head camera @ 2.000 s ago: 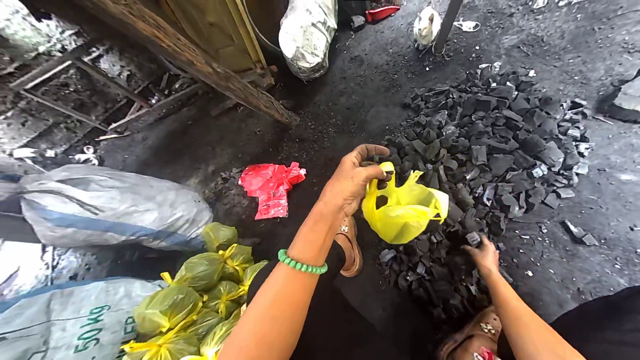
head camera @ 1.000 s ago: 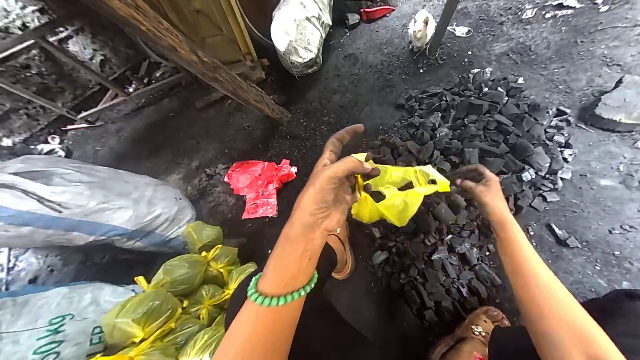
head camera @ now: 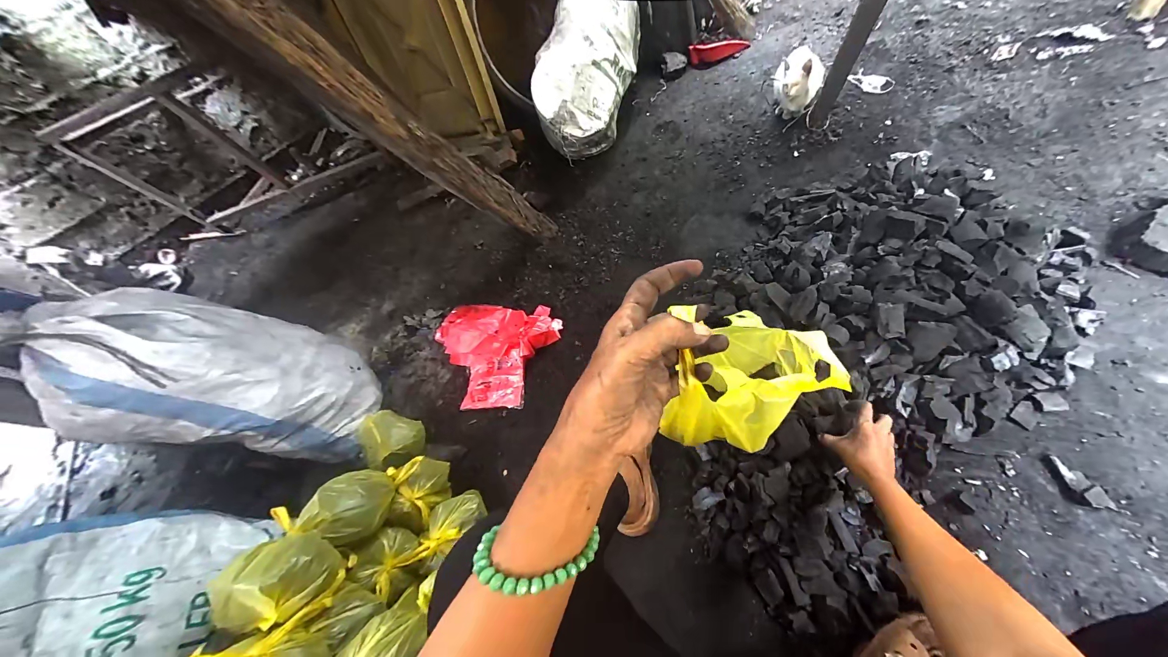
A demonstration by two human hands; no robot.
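My left hand, with a green bead bracelet below its wrist, grips a yellow plastic bag by its handle edge; the bag hangs with its mouth spread. To the right, my right hand is down at the heap of charcoal pieces; its fingertips are blackened and partly hidden against the dark lumps, so whether it grasps one cannot be told. Red plastic bags lie flat on the ground left of my left hand. Several tied yellow bags, filled with something dark, are piled at the lower left.
Large woven sacks, one grey-white and one marked with a weight, lie at the left. A wooden post slants across the upper left. Behind are a white sack, a small white animal and a thin pole.
My right hand was at the charcoal, rose to the yellow bag's edge, and is now down at the charcoal again. My left hand has kept hold of the bag.
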